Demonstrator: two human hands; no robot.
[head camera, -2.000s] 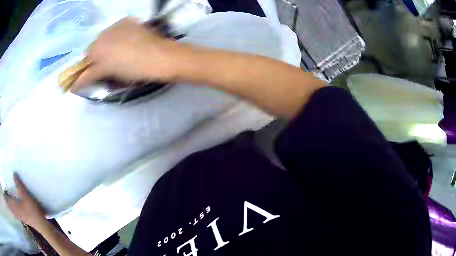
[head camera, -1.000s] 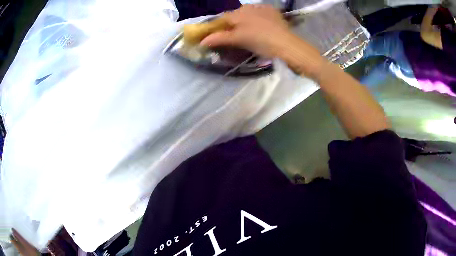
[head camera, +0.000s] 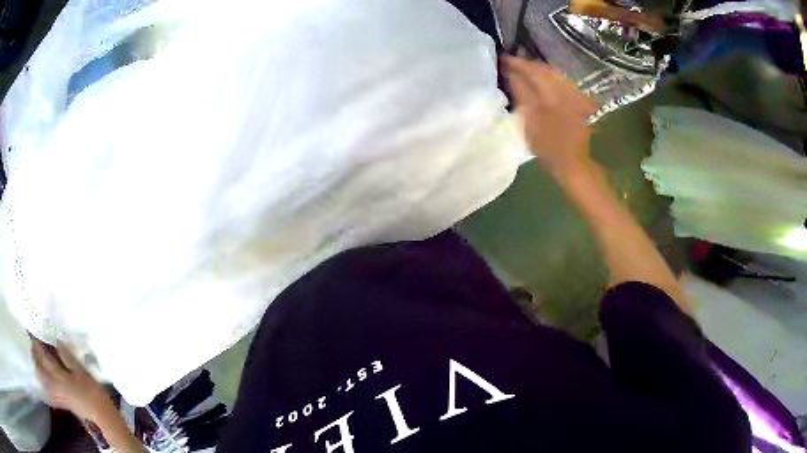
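The white skirt (head camera: 265, 159) lies spread over the table, with soft wrinkles towards my body. My left hand (head camera: 73, 387) is at its lower left edge, fingertips at the cloth; the hold looks like a pinch on the edge. My right hand (head camera: 553, 115), a little blurred, is at the skirt's right end, its fingertips against the dark bodice (head camera: 482, 19); its grip is unclear. The steam iron (head camera: 624, 37) with its yellow-brown handle rests on the grey pad (head camera: 553, 44) at the upper right, apart from my hand.
A pale green-white cloth (head camera: 726, 181) is at the right, beyond the green-grey floor (head camera: 522, 234). Purple shiny cloth (head camera: 761, 398) is at the lower right. Dark, fringed-looking things (head camera: 190, 407) show below the table's front left corner.
The iron has moved right, off the skirt onto the grey pad, and my right hand has let go of it. That hand is now at the skirt's right end. My left hand shows more fully.
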